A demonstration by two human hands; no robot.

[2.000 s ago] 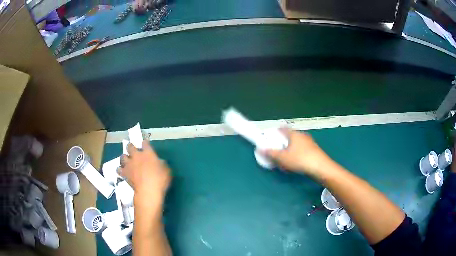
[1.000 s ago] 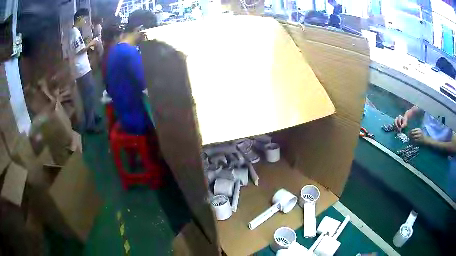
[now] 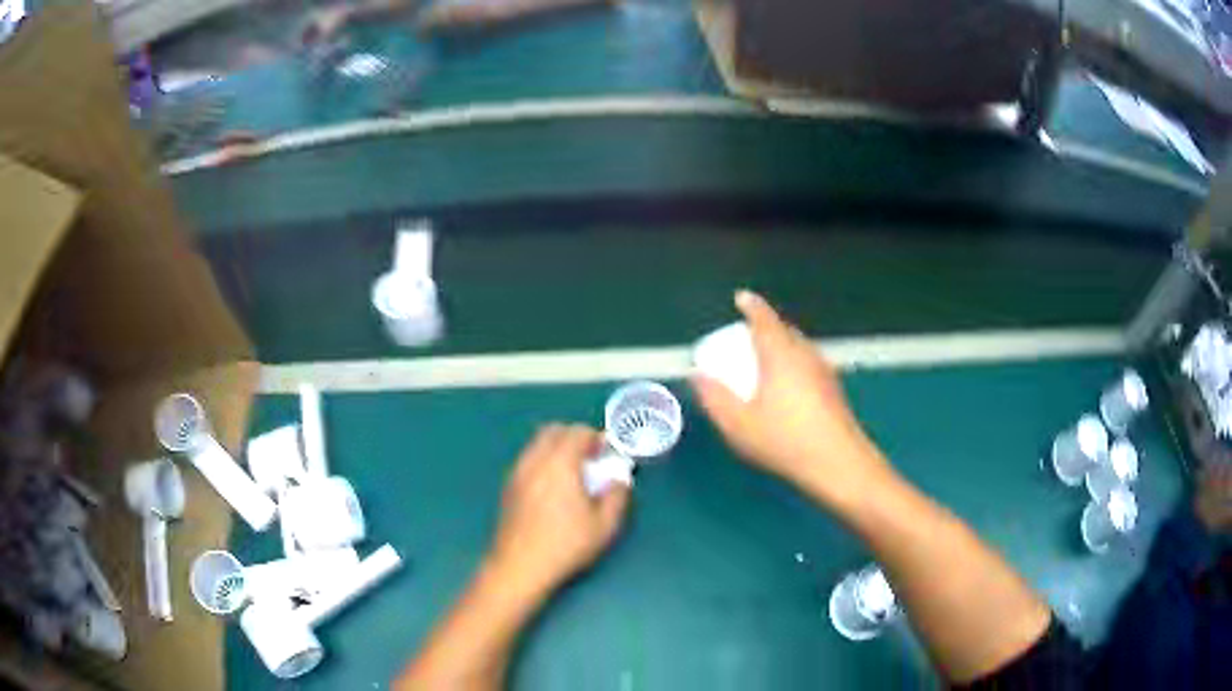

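My left hand [image 3: 557, 500] is closed around the handle of a white housing [image 3: 643, 420], whose open barrel faces up and shows radial slots inside. My right hand [image 3: 777, 398] holds a white motor unit [image 3: 728, 361] by its side, just right of the barrel and apart from it. More white motor units [image 3: 862, 602] stand on the bench below my right forearm. An assembled unit [image 3: 408, 300] lies on the dark belt at the upper left, slightly blurred.
A large carton [image 3: 115, 270] with housings inside stands at the left. Several loose housings [image 3: 322, 513] lie beside it. A cluster of motor units [image 3: 1097, 456] stands at right near a neighbour's sleeve [image 3: 1148, 607]. The pale edge strip [image 3: 541, 367] crosses behind my hands.
The view swung to the carton and back. My left hand now holds a housing nearer the middle. My right hand has let go of its earlier housing and holds a motor unit.
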